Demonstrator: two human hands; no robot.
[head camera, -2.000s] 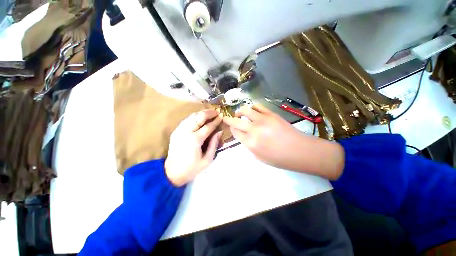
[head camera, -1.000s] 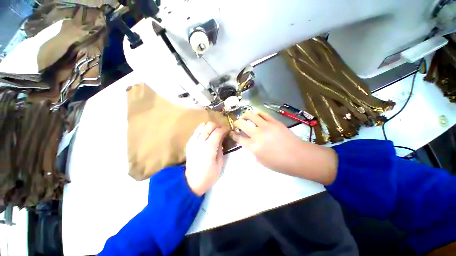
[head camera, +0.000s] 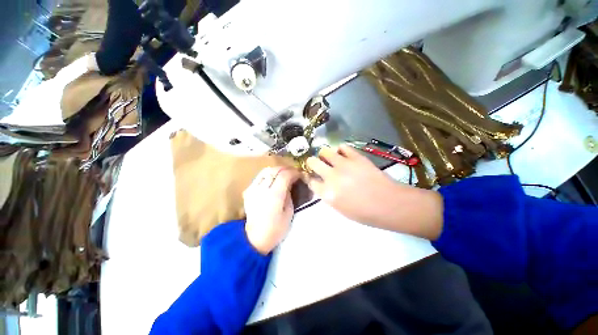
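Observation:
A tan fabric panel (head camera: 216, 186) lies flat on the white table, its right edge running to the presser foot of the white sewing machine (head camera: 354, 39). A gold-toothed zipper (head camera: 303, 163) shows as a short stretch just in front of the foot, between the hands. My left hand (head camera: 270, 206) grips the panel's right edge with bunched fingertips. My right hand (head camera: 351, 186) has its fingertips on the zipper close to the foot. Fingertips and machine parts hide the needle and most of the zipper. A dark brown piece (head camera: 301, 194) shows under my hands.
Red-handled snips (head camera: 397, 154) lie right of the foot. A zipper bundle (head camera: 433, 111) lies under the machine arm, with a black cord (head camera: 541, 124) beyond it. Brown cut pieces (head camera: 49, 222) are heaped at far left. A dark sleeve and hand of another person (head camera: 121, 39) show at upper left.
The view has shifted a little. Both hands remain near the foot; my left hand has moved from beside the foot to the panel edge nearer me. Another person's arm has appeared at upper left.

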